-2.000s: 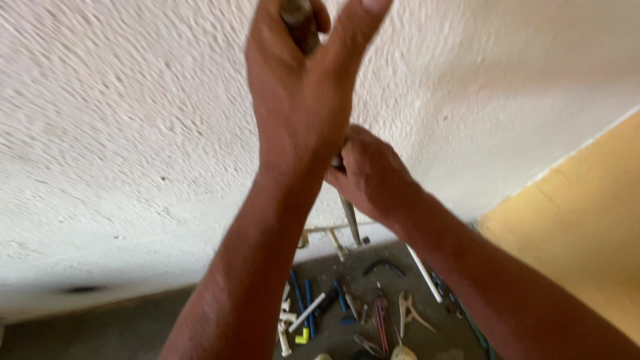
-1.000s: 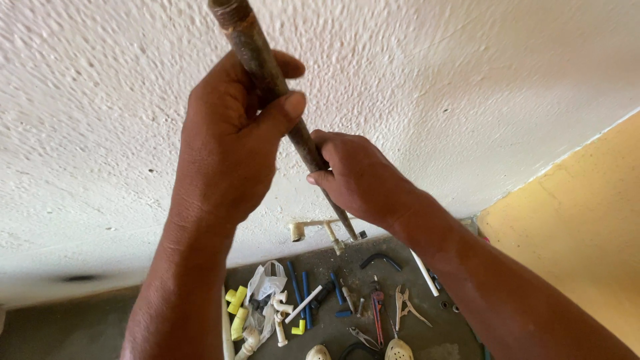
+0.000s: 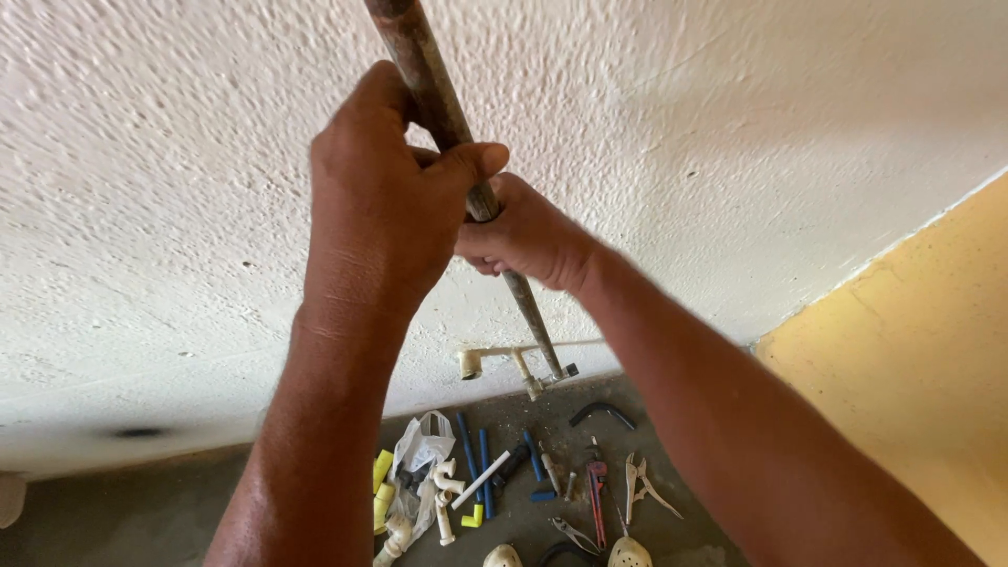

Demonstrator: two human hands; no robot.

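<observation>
A long, rusty metal pipe (image 3: pixel 437 98) slants down through the middle of the view, in front of a rough white wall. My left hand (image 3: pixel 386 181) is around its upper part, the thumb lying across the front. Just below, my right hand (image 3: pixel 524 232) grips the same pipe, its fingers curled round it. The pipe's lower end meets a small metal fitting (image 3: pixel 563 373) beside cream plastic pipework (image 3: pixel 520 366) low on the wall. How the two join is too small to tell.
On the dark floor lie a red pipe wrench (image 3: pixel 598 504), locking pliers (image 3: pixel 639 484), slip-joint pliers (image 3: pixel 575 535), blue pipes (image 3: pixel 485 472), a white pipe (image 3: pixel 480 480), yellow fittings (image 3: pixel 472 516) and a plastic bag (image 3: pixel 425 445). A yellow wall (image 3: pixel 913 339) rises at right. Two perforated shoes (image 3: pixel 630 553) show below.
Both hands stay on the pipe. Its threaded upper end, in view one second ago, is now cut off by the top edge.
</observation>
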